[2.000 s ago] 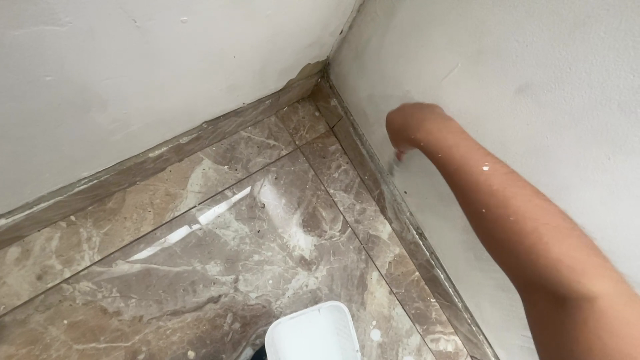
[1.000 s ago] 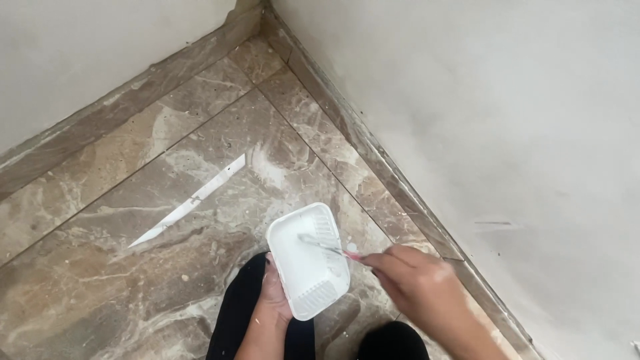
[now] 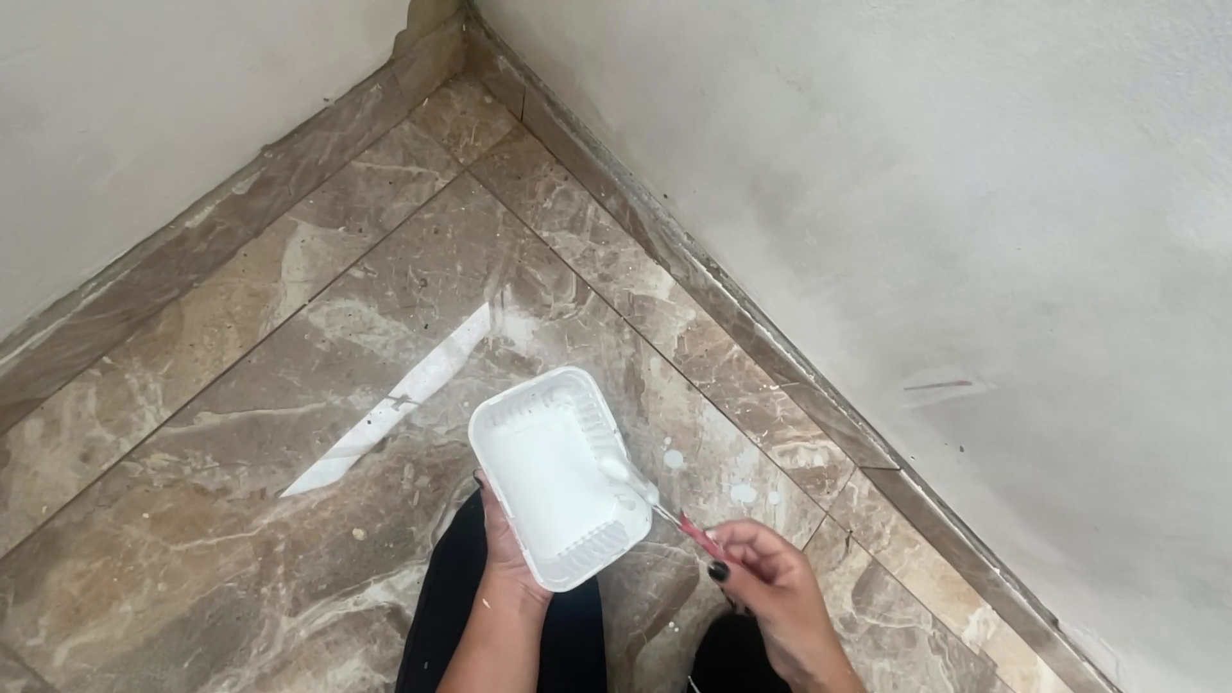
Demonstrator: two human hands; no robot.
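My left hand [image 3: 510, 549] holds a white plastic tray [image 3: 489, 428] from below and along its left edge, above my dark-clothed leg. White paint [image 3: 549, 476] covers the inside of the tray. In my right hand [image 3: 770, 577] is a thin paintbrush with a red handle [image 3: 701, 537], gripped between thumb and fingers. The brush's paint-coated tip lies at the tray's right side, over the rim and inner wall.
Brown marbled floor tiles [image 3: 404, 260] meet a tiled skirting [image 3: 693, 260] on both sides of a corner. White paint spots [image 3: 742, 493] dot the floor right of the tray. A pale wall [image 3: 962, 241] rises at the right, another wall [image 3: 144, 115] at the left.
My right hand has come from the right wall down to the tray, and the brush tip has shifted from the tray's middle to its right side. My left hand has come into view.
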